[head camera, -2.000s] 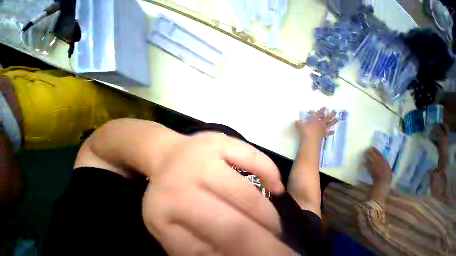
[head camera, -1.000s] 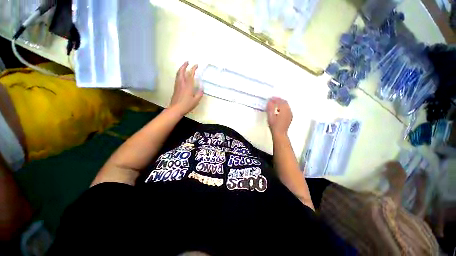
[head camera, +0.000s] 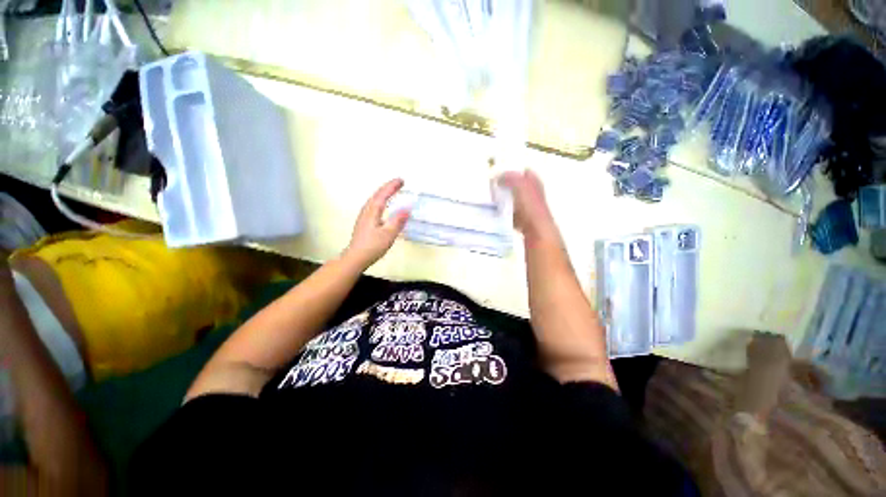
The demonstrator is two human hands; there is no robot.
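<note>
A whitish translucent inner tray (head camera: 455, 223) lies on the table in front of my body, its long side across my view. My left hand (head camera: 377, 228) holds its left end between thumb and fingers. My right hand (head camera: 525, 204) is over the tray's right end, closed on a blurred white piece (head camera: 503, 197); its exact shape cannot be told. Two filled trays, one (head camera: 627, 296) and another (head camera: 675, 286), lie side by side to the right.
Stack of nested trays (head camera: 228, 150) at left, beside a black item with cord (head camera: 126, 121). White sticks (head camera: 476, 39) beyond the raised board edge (head camera: 389, 105). Blue-grey pieces (head camera: 641, 116), long blue packets (head camera: 753, 121) and black bundle (head camera: 850, 92) at right. Neighbour's sleeve (head camera: 719, 417) at lower right.
My left hand stays at the tray's left end. My right hand has risen from the tray's lower right corner and now has a white piece. The neighbour's hand has left the trays.
</note>
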